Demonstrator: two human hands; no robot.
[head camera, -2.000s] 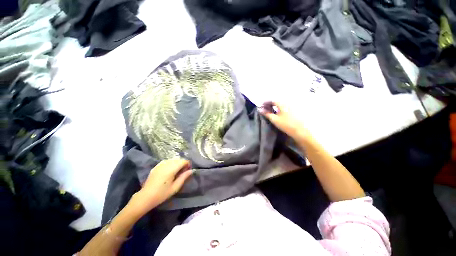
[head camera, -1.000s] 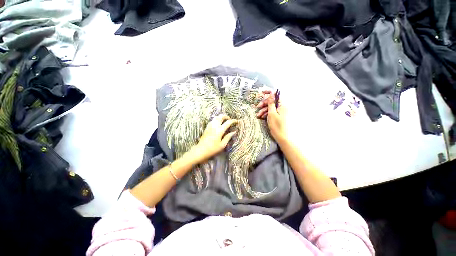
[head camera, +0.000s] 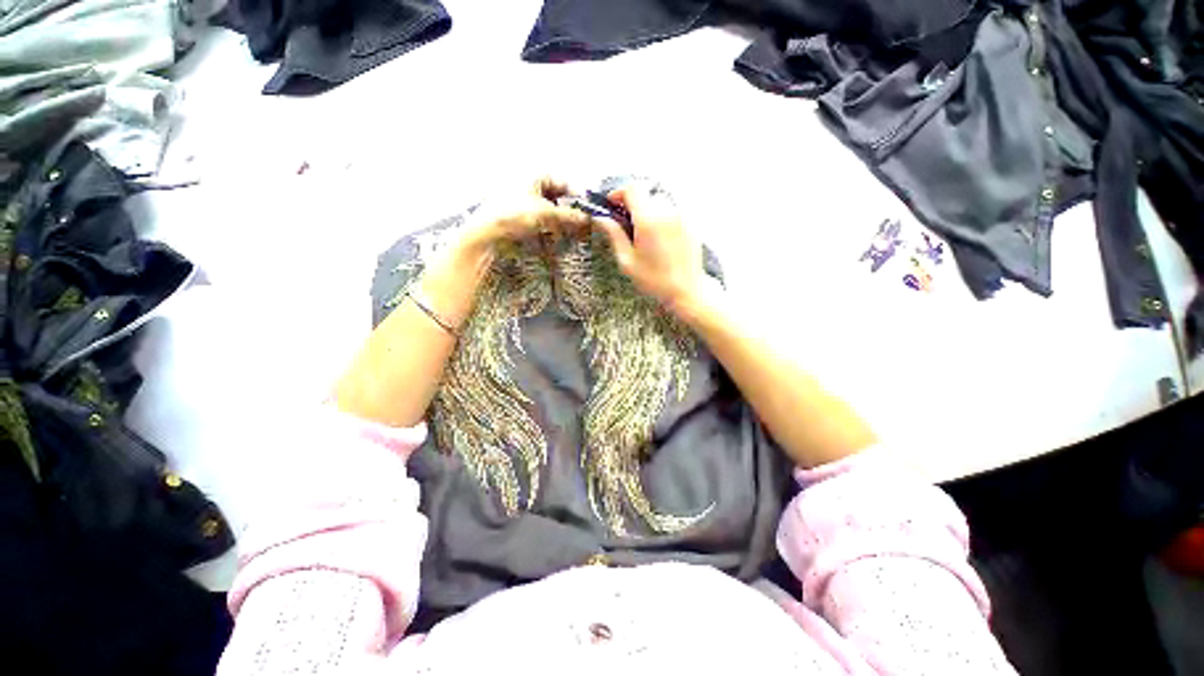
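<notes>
A dark grey garment (head camera: 555, 396) lies spread in front of me, with a pale yellow-green wing motif (head camera: 640, 383) facing up. My left hand (head camera: 522, 225) is at the top part of the motif, its fingertips pinching cloth there. My right hand (head camera: 647, 235) is close beside it, holding a small dark tool, which looks like thread snips (head camera: 601, 206), with the tips pointing towards my left fingers. The cloth between the hands is partly hidden by my fingers.
Dark garments (head camera: 99, 317) and a pale grey-green heap (head camera: 93, 66) lie at the left. More dark garments lie at the top and right, one with a buttoned front (head camera: 997, 159). Small purple patches (head camera: 911, 251) lie on the white table (head camera: 845, 357), whose edge curves at the right.
Both hands have moved up to the top of the wing motif and come together. Earlier the left hand lay mid-motif and the right at its right side. The garment now lies more fully spread.
</notes>
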